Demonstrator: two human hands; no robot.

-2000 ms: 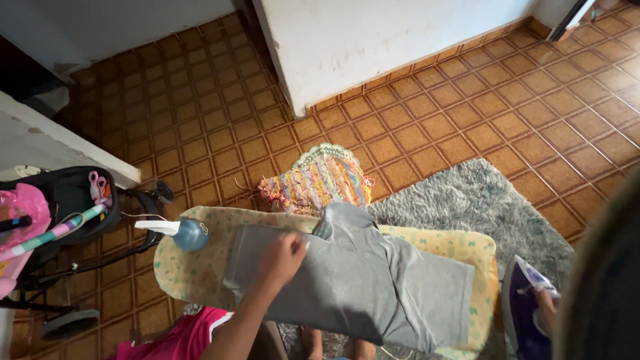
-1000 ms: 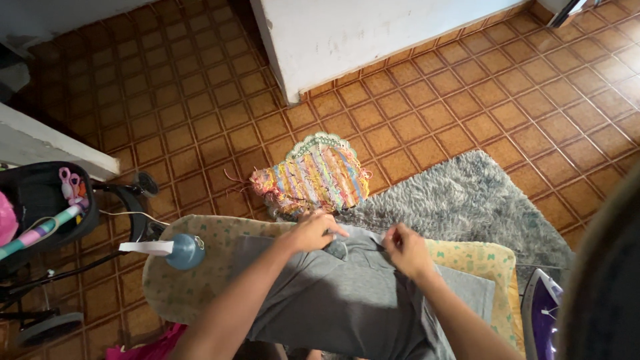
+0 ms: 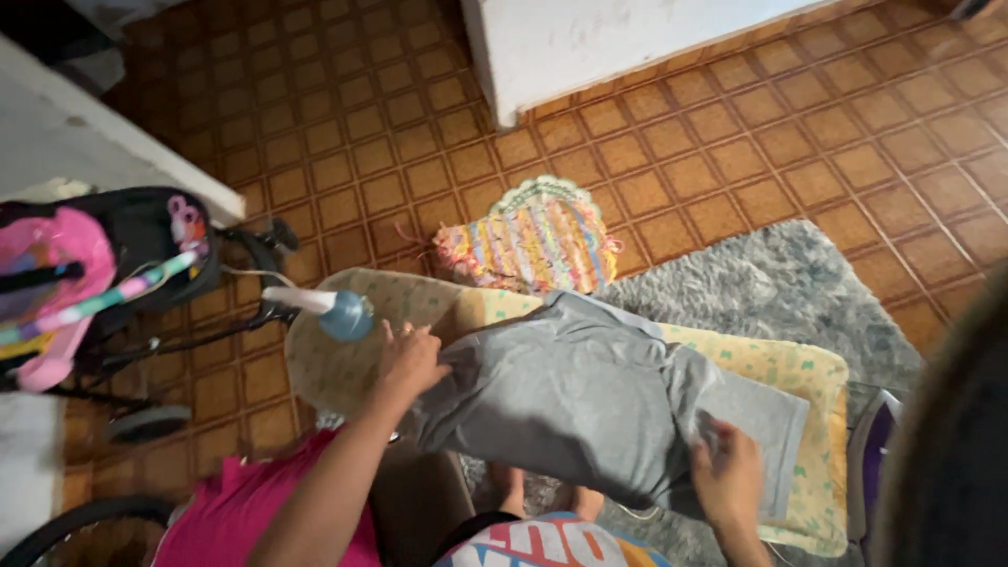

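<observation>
A grey cloth garment (image 3: 583, 394) lies partly rumpled over a padded ironing board (image 3: 756, 346) with a yellow patterned cover. At the garment's left end, my left hand (image 3: 413, 358) touches the cloth, fingers partly spread; whether it grips is unclear. Near the garment's right part, my right hand (image 3: 728, 472) is at its front edge, fingers slightly curled, its hold unclear. A blue spray bottle (image 3: 348, 316) with a white nozzle lies at the board's left end, just beside my left hand. A purple and white iron (image 3: 876, 457) is past the board's right end, partly hidden.
A stroller (image 3: 157, 260) with a pink toy stands at the left. Beyond the board, a striped woven mat (image 3: 543, 244) and a grey shaggy rug (image 3: 780, 291) lie on the tiled floor. Bright pink cloth (image 3: 276, 504) is below my left arm. A white wall stands ahead.
My hands, close together at the garment's far edge one second ago, have moved apart to its left end and right part. Two seconds ago my right hand was on the iron.
</observation>
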